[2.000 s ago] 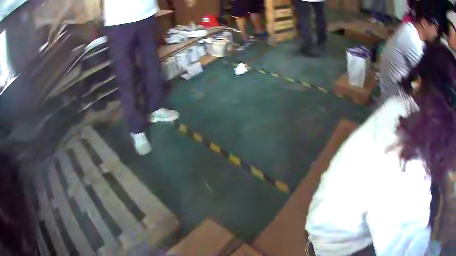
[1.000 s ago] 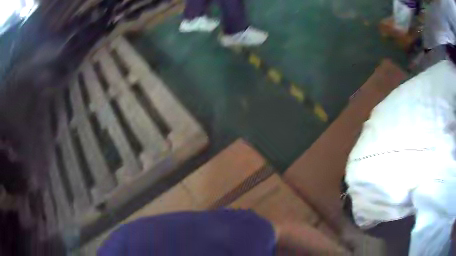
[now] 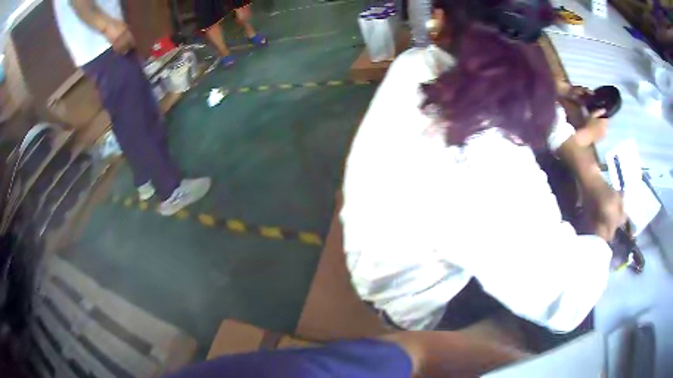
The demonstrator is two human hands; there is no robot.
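Note:
My left arm, in a blue-purple sleeve, crosses the bottom of the head view. Its bare, blurred forearm runs right to a white panel or box edge [image 3: 557,360] at the bottom right. No left hand can be made out there. My right hand is not in view. Beside the panel, a blurred white piece with a grey slot-like shape [image 3: 636,354] lies on the white-covered table [image 3: 616,299].
A white-clad neighbour [image 3: 443,210] leans over the table, near a white booklet or card [image 3: 633,188] and dark cable-like items [image 3: 629,251]. Another hand holds a round black object [image 3: 604,101]. Brown cartons [image 3: 236,341], a pallet [image 3: 111,317] and a standing person [image 3: 133,103] are left.
The view has swung right and up from the floor, bringing the table in. My left arm still crosses the bottom. The neighbour now appears nearer the middle.

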